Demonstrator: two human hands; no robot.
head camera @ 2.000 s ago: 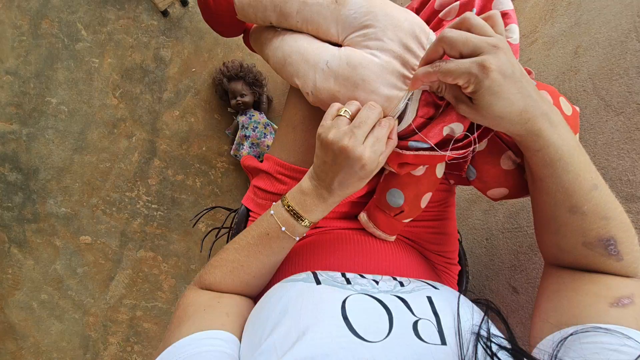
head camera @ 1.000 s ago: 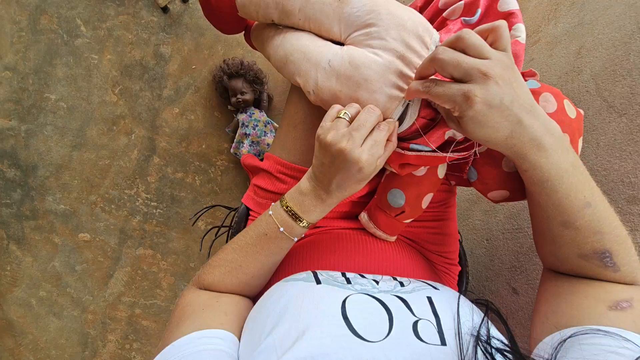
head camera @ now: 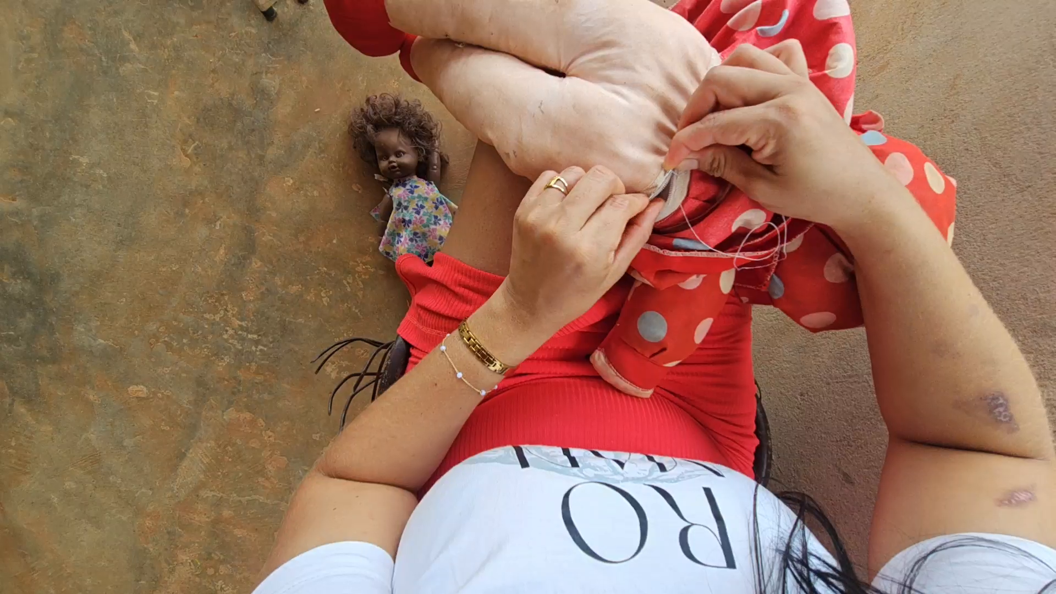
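Note:
Across my lap lies a stuffed cloth doll body [head camera: 577,99] of pale fabric, with red at the ends of its legs. Red polka-dot fabric [head camera: 825,264] is bunched against its right side. My left hand [head camera: 573,235], wearing a gold ring and bracelets, pinches the gathered edge where the pale cloth meets a whitish band [head camera: 678,191]. Close by on the right, my right hand [head camera: 771,136] has thumb and forefinger pressed together at the same edge; whether they hold a needle cannot be told. Loose pale thread [head camera: 742,252] trails over the dotted fabric below it.
A small doll [head camera: 412,206] with curly brown hair and a flowered dress lies left of my lap. Beyond it is the stained brown floor [head camera: 181,247]. Dark strands hang beside the seat at left. Small dark objects [head camera: 268,10] show at the top edge.
My right hand has shifted slightly and its fingertips are now lower, nearer the left hand's. The left hand stays at the gathered edge.

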